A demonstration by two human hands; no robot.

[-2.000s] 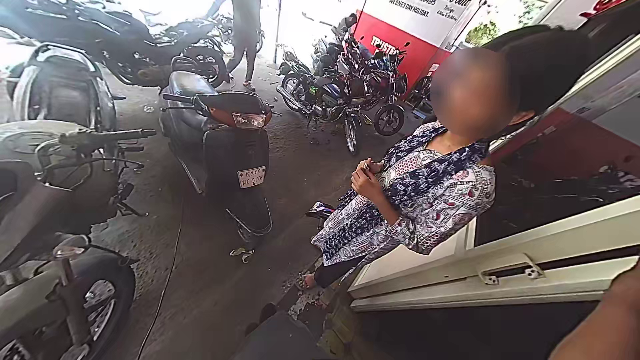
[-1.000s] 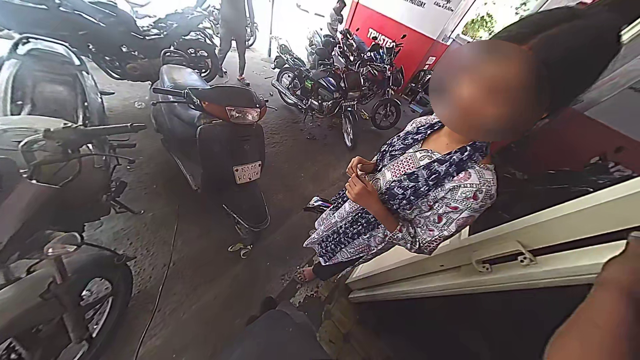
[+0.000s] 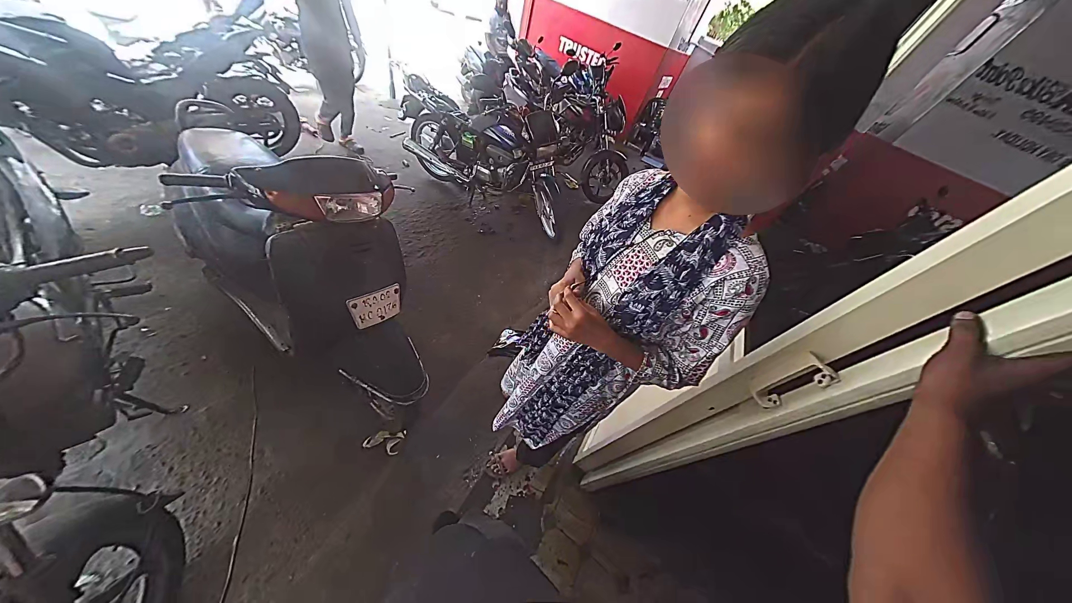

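My right hand (image 3: 976, 368) lies against the cream frame (image 3: 888, 368) of a door at the right edge, its thumb raised and apart from the blurred fingers. Whether the fingers grip the frame is unclear. Left of the hand, a metal latch or handle (image 3: 796, 381) is fixed to the frame. My left hand is out of view. A person (image 3: 632, 293) in a patterned top and a dark blue and white scarf stands beside the door, both hands together at the waist.
A dark scooter (image 3: 339, 268) stands left of centre, with a motorcycle (image 3: 63, 360) at the left edge. More motorcycles (image 3: 502, 151) are parked behind, near a red and white wall (image 3: 615, 75) bearing writing. Another person (image 3: 331, 67) stands farther back. A thin cable or line (image 3: 247, 494) runs along the ground.
My right hand shows more fully at the frame than two seconds ago, when it was mostly cut off by the right edge.
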